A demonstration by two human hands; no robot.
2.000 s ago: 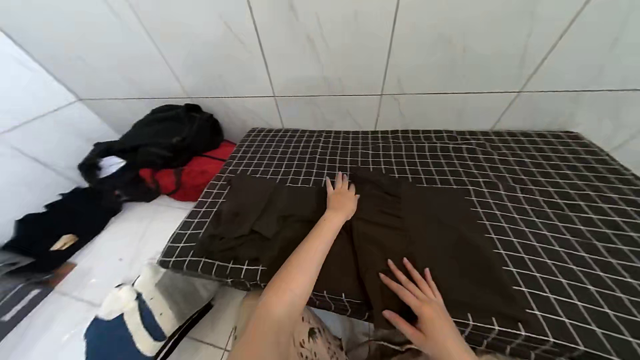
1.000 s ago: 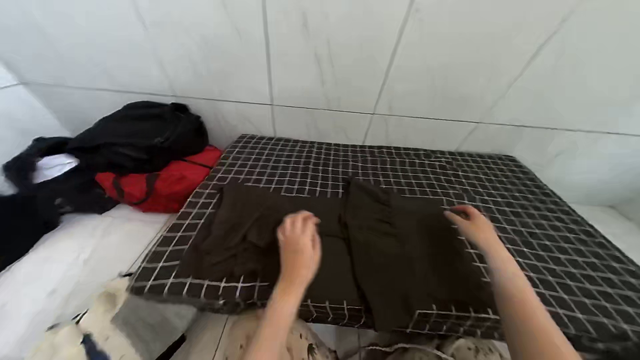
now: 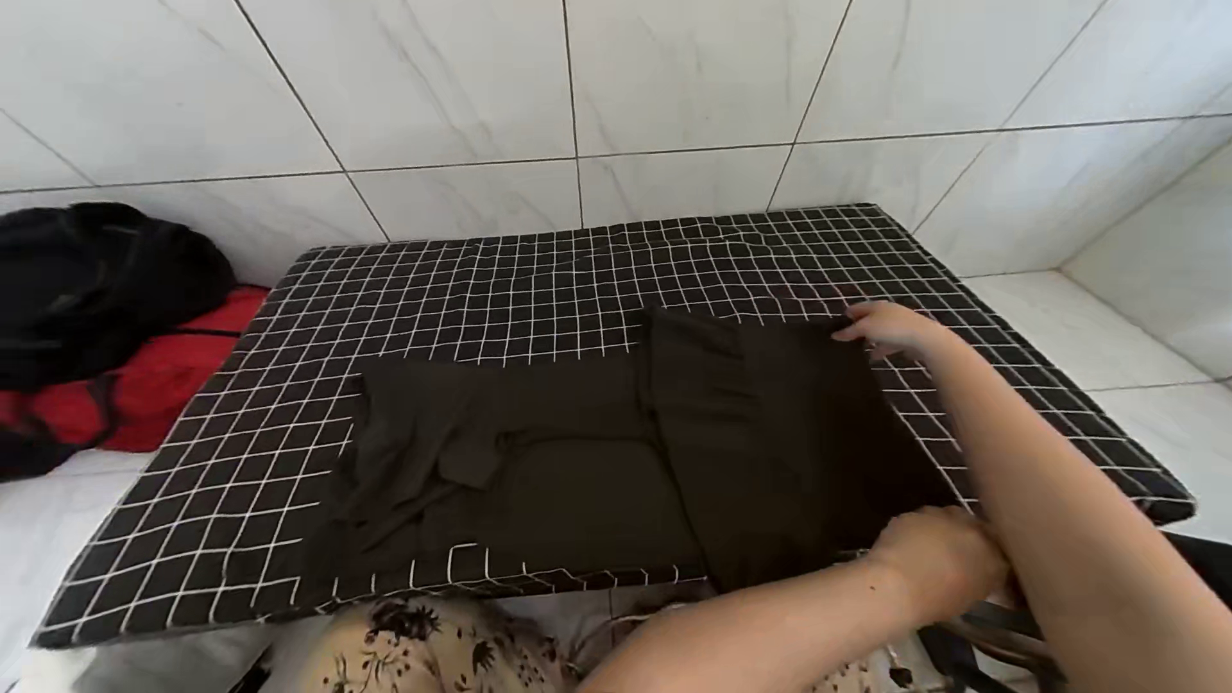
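A dark brown cloth garment (image 3: 587,481) lies partly folded on a padded surface with a black-and-white grid cover (image 3: 539,289). Its right part is doubled over, and its left end is bunched up. My right hand (image 3: 890,332) pinches the garment's far right corner between thumb and fingers. My left hand (image 3: 938,558) has crossed over to the near right corner and closes around the cloth there; its fingertips are mostly hidden.
At the left, a black bag (image 3: 96,289) lies on a red bag or cloth (image 3: 183,380) on the floor. A tiled wall (image 3: 481,96) runs along the far edge. Below the near edge are legs in flower-printed fabric (image 3: 423,645) and a dark strap-like thing at the right.
My left hand has moved from the middle of the garment to its near right corner. My right hand is still at the far right corner. The view has shifted to the right.
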